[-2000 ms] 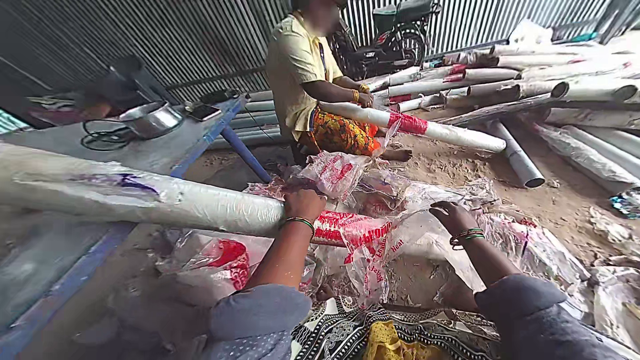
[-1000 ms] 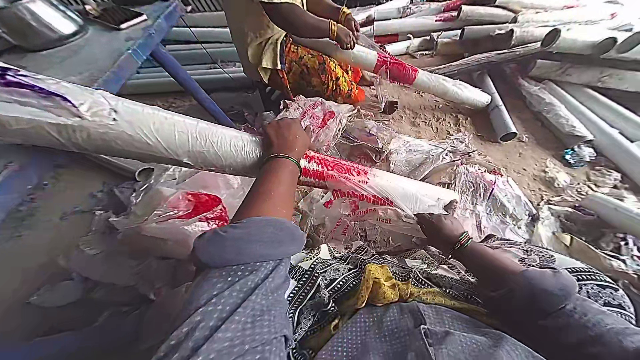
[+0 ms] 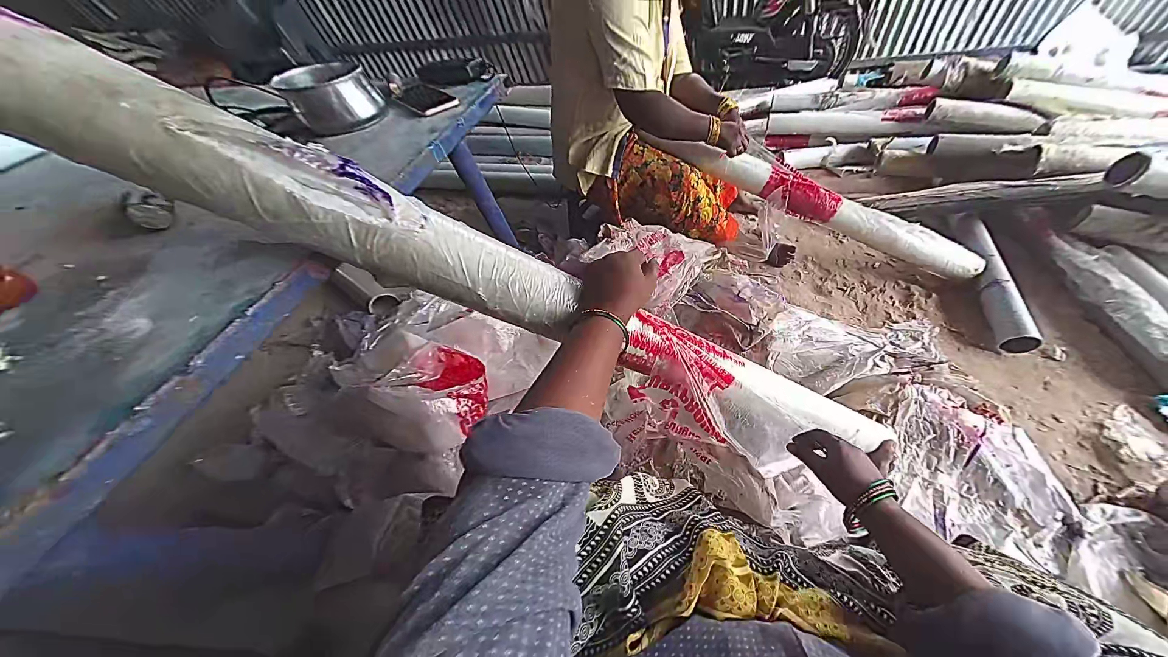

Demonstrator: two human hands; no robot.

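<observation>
A long pipe wrapped in clear plastic film (image 3: 438,260) slants from the upper left down to the right before me, its left part over a blue-edged table. My left hand (image 3: 619,285) grips the wrapping around the pipe's middle, beside red-printed plastic film (image 3: 680,365) that covers the pipe further down. My right hand (image 3: 844,465) is at the pipe's lower right end, fingers bent against the film there; part of its grip is hidden. Purple marks show on the upper wrapping. Crumpled clear plastic sheets (image 3: 976,456) lie under and around the pipe.
Left is the blue-edged table (image 3: 228,342) with a steel pot (image 3: 328,99) and a phone (image 3: 424,99). Ahead, another person (image 3: 630,100) handles a second wrapped pipe (image 3: 894,235). Many pipes (image 3: 976,114) lie piled at the back right, near a motorcycle (image 3: 776,41).
My right hand has moved from above the loose plastic down to the pipe's lower end. My left hand stays on the pipe's middle, and the red-printed film now lies further along it.
</observation>
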